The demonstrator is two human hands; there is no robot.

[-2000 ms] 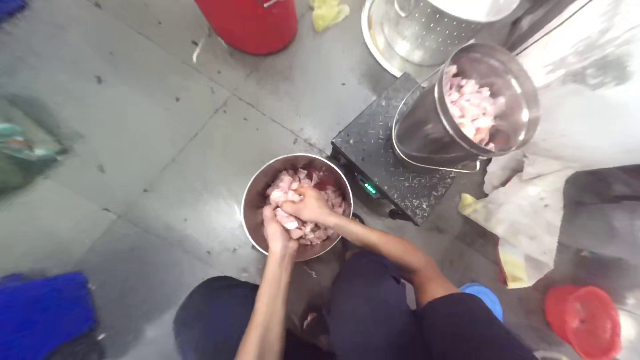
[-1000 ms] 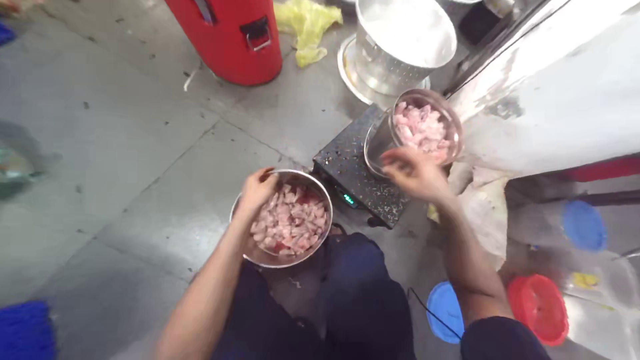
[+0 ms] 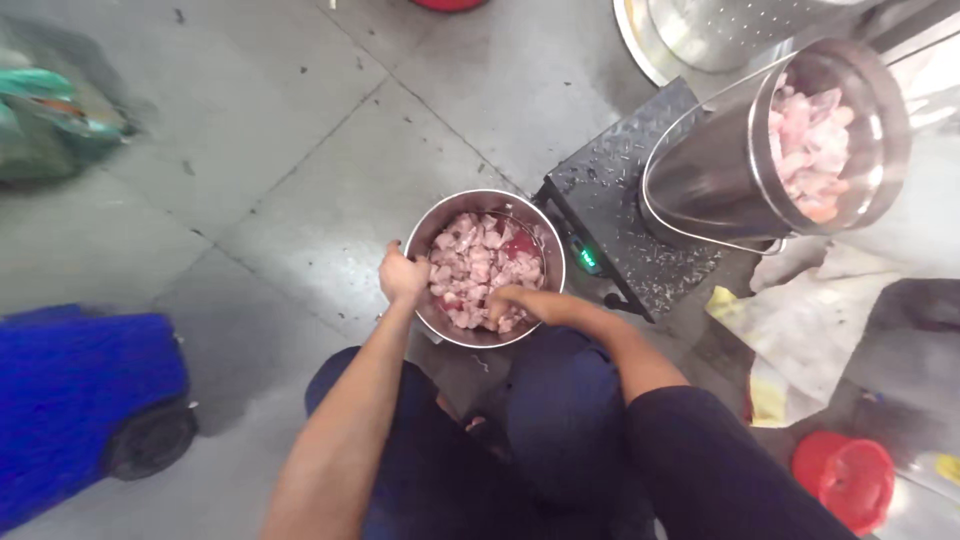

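Note:
A round steel pot [image 3: 487, 196] sits low on the floor before my knees, with pieces of raw meat [image 3: 469, 259] and some red liquid inside. My left hand [image 3: 403, 276] grips the left rim of this pot. Inside it, my right hand [image 3: 510, 302] reaches down into the meat at the lower right; its fingertips are partly hidden, so a grasp cannot be made out. To the right, a tall steel pail [image 3: 705, 176] with a wire handle stands on a black platform scale [image 3: 626, 150] with a lit green display. More pale meat pieces [image 3: 810, 150] fill the pail.
A perforated steel pot [image 3: 739, 30] stands at the top right. Crumpled sacking [image 3: 817, 322] and a red plastic container [image 3: 844, 480] lie at the right. A blue wheeled bin [image 3: 90, 397] is at the lower left, and a green plastic bag [image 3: 56, 120] at the upper left.
My right hand has moved from the pail's rim into the floor pot. My left hand remains at the pot's rim, where it was one second ago; earlier both hands were in the meat.

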